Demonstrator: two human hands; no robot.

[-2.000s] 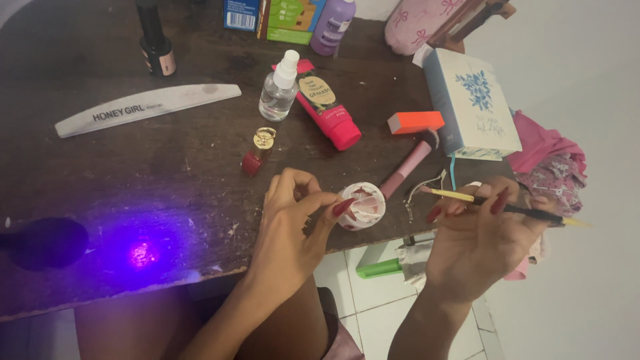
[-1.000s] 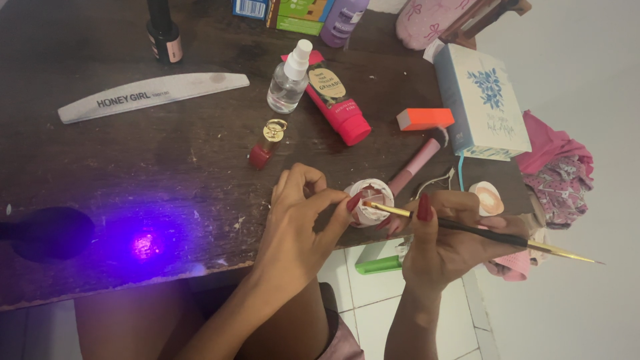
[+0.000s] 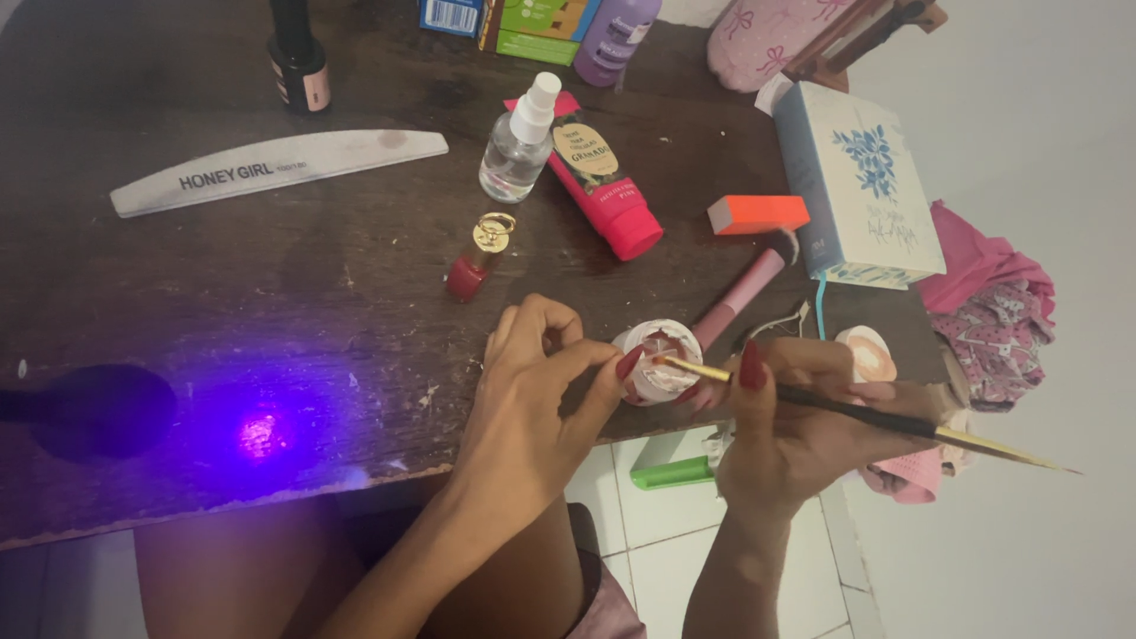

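My right hand holds a thin nail brush with a dark handle and gold ends. The bristle tip is over the opening of a small white jar near the table's front edge. Beside the jar's left rim is my left hand, thumb and forefinger nearly pinched together; whether something small is between them cannot be told. Both hands have long red nails. A bottle of red nail polish with a gold ring on top stands above my left hand. The jar's likely lid lies behind my right hand.
On the dark wooden table are a nail file, a spray bottle, a red cream tube, an orange buffer block, a pink-handled makeup brush, metal nippers and a thick book. A lamp casts violet light at left.
My right hand has moved left, bringing the brush tip from right of the jar to its opening. My left hand stays beside the jar.
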